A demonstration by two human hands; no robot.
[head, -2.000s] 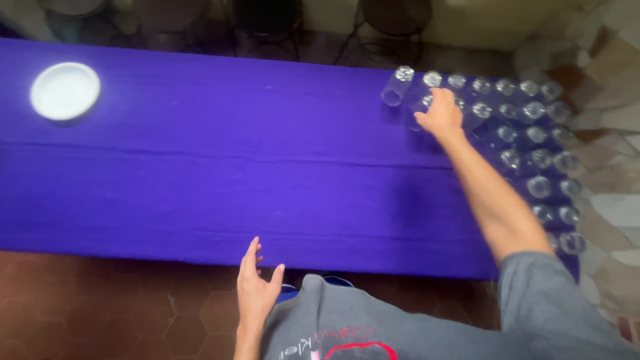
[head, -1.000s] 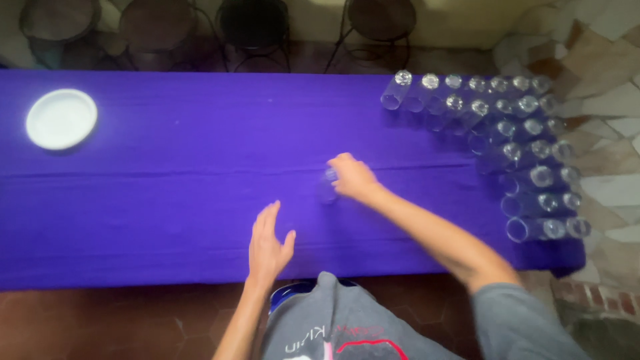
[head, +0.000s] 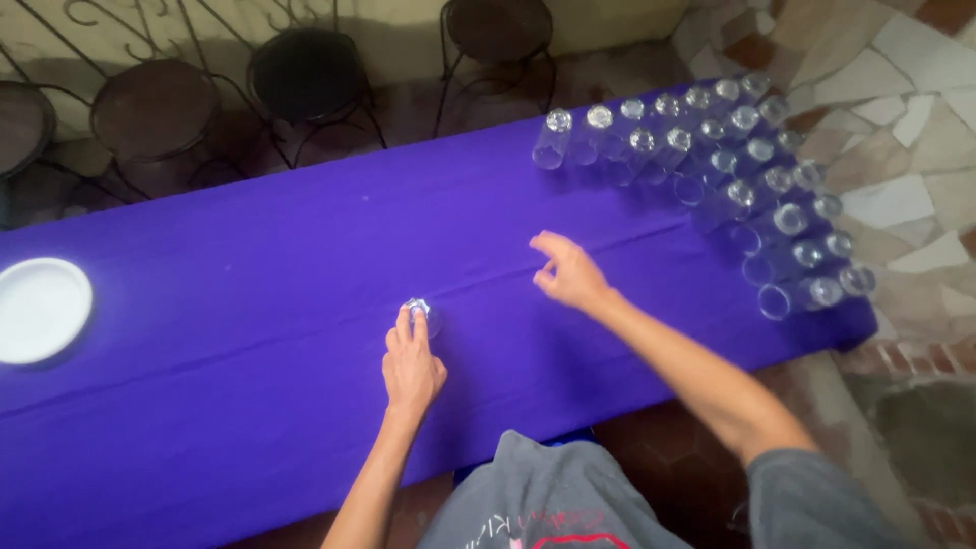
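Observation:
My left hand [head: 412,362] rests its fingertips on the upturned base of a drinking glass [head: 433,320] near the middle of the purple tablecloth [head: 305,305]. The hand partly hides this glass. To its right, my right hand [head: 570,273] hovers over the cloth, fingers apart and holding nothing. Several clear glasses stand upside down in close rows at the table's right end; one [head: 553,141] is at the left end of the far row, another [head: 793,296] at the near edge. A white plate [head: 42,309] lies far left.
Beyond the table's far edge stand several metal chairs with round seats, one dark [head: 306,75] and one brown [head: 499,29], against a wall. Irregular stone paving [head: 892,202] lies to the right of the table.
My right hand took a glass from the group's side to mid-table and has let go of it. My left hand has moved forward onto a glass. The view has turned somewhat.

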